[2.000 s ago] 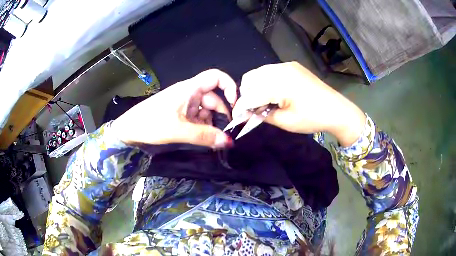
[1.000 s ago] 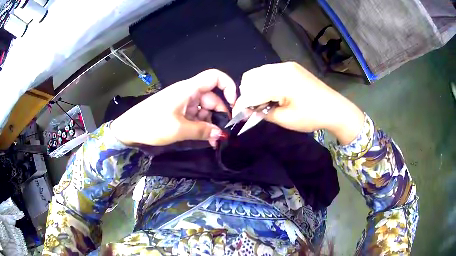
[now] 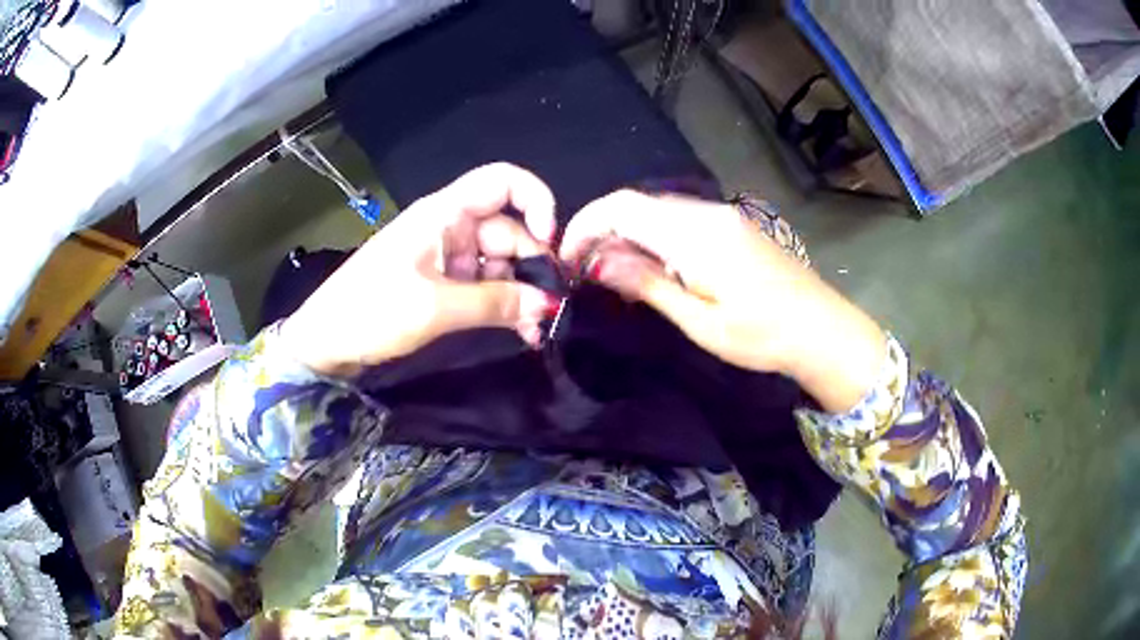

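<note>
A dark purple-black garment [image 3: 600, 400] lies over the lap, with a small part raised between my hands. My left hand [image 3: 456, 269] pinches this raised part between thumb and fingers. My right hand [image 3: 700, 281] is close beside it, fingertips bent in at the cloth. A thin bright metal sliver [image 3: 559, 318] shows at my left thumb tip; I cannot tell whether it is a needle or a tip of the snips. The rest of the snips is hidden. What my right fingertips hold is too small and blurred to tell.
A flat dark cloth [image 3: 500, 94] lies beyond my hands. A white-covered table [image 3: 188, 106] is at upper left, with a white spool box [image 3: 181, 338] below it. A large beige fabric bin [image 3: 944, 94] with a blue edge stands at upper right.
My right hand has turned and its fingers have bent in at the cloth; the open snips blades seen earlier no longer show clearly. My left hand keeps its pinch and has shifted slightly left.
</note>
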